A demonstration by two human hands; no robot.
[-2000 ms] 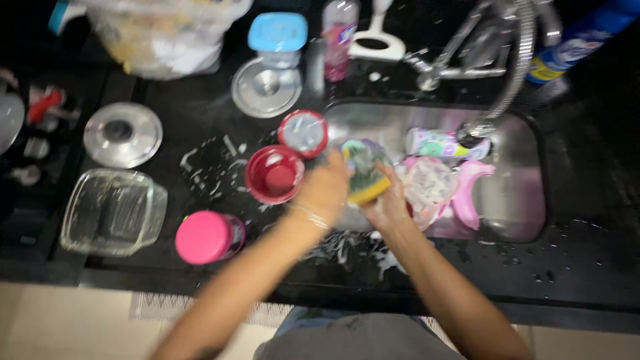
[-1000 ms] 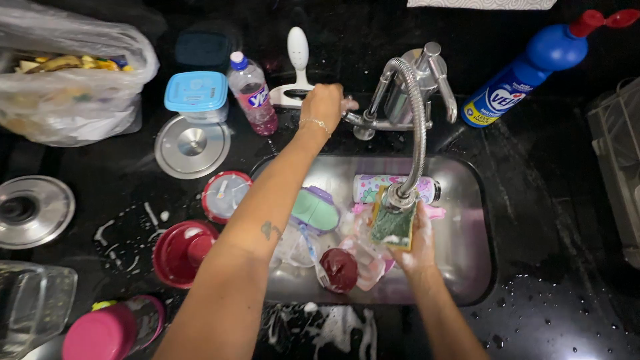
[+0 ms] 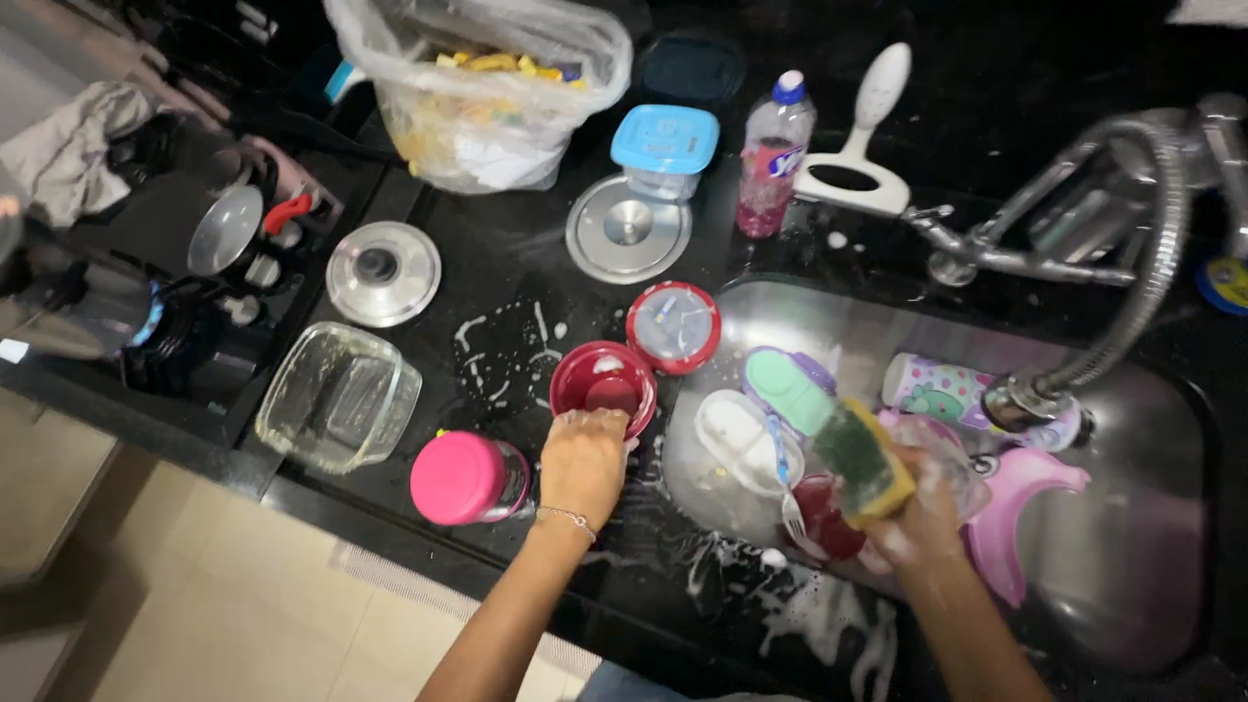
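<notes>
My left hand (image 3: 585, 463) has its fingers over the near rim of a red bowl (image 3: 603, 375) on the black counter; the fingertips are partly hidden. A yellow and green sponge (image 3: 863, 463) is in my right hand (image 3: 921, 512), above the steel sink (image 3: 1121, 575). Below it lie a white divided dish (image 3: 746, 439), a green and purple container (image 3: 795, 385), a fork (image 3: 795, 512), a dark red item (image 3: 827, 517), a pink curved piece (image 3: 1009, 526) and a patterned bottle (image 3: 936, 390). A red-rimmed lid (image 3: 673, 327) touches the bowl's side.
A coiled spring faucet (image 3: 1165, 244) arches over the sink. Behind stand a bottle of pink liquid (image 3: 770, 161), a blue-lidded container (image 3: 666, 141) and a plastic bag of scraps (image 3: 487, 127). A pink-lidded jar (image 3: 463, 478), a glass dish (image 3: 341, 395) and a metal pot lid (image 3: 383, 273) sit leftward, beside the stove.
My left hand has gone from beside the faucet's base to the red bowl. The sponge in my right hand has left the spot under the faucet's spout. The view has swung leftward.
</notes>
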